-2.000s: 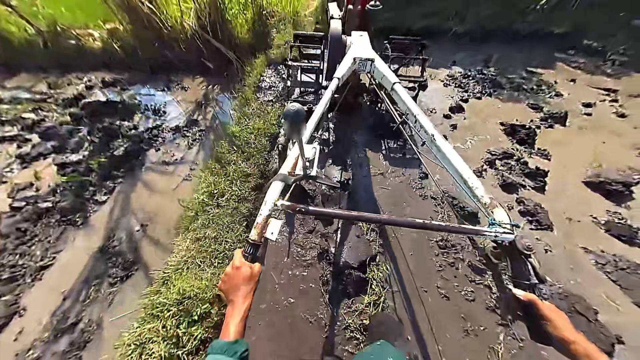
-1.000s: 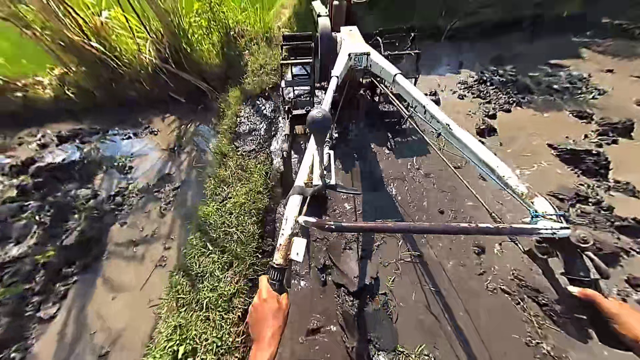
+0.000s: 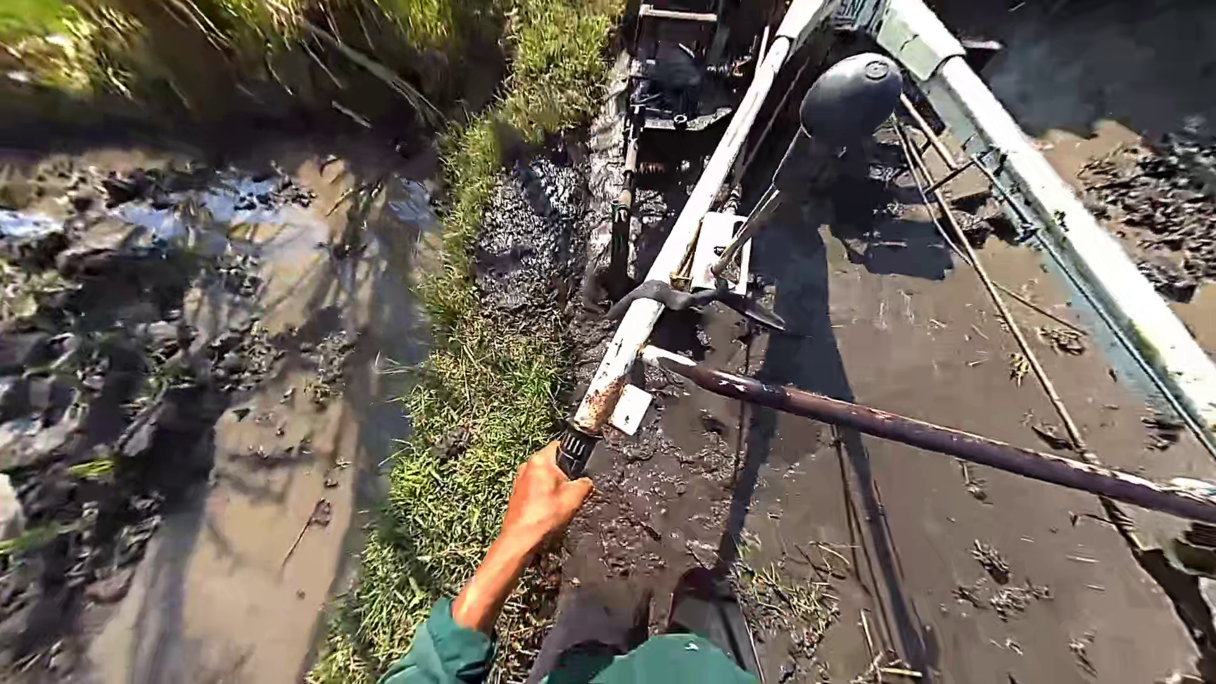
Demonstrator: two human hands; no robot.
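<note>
My left hand (image 3: 546, 494) is closed around the black rubber grip (image 3: 577, 449) at the end of the left handlebar (image 3: 698, 214), a white, rust-stained tube of a walking tractor. A dark lever (image 3: 693, 296) and a white bracket (image 3: 719, 252) sit on that bar above my hand. A rounded dark knob (image 3: 850, 93) on a thin rod stands between the two bars. The rusty crossbar (image 3: 855, 418) runs toward the right handlebar (image 3: 1073, 199), whose lower end is out of frame. My right hand is not in view.
A grassy bund (image 3: 475, 380) runs along the left of the machine, with muddy water (image 3: 275, 475) and clods beyond it. Metal cage-wheel parts (image 3: 679, 95) are at the top. Wet mud (image 3: 902, 323) with straw bits lies between the handlebars, and taller grass (image 3: 427, 38) grows at the upper left.
The view has shifted left and looks more steeply down. My right hand, at the right handle in both earlier frames, has left the view. My left hand remains on its grip.
</note>
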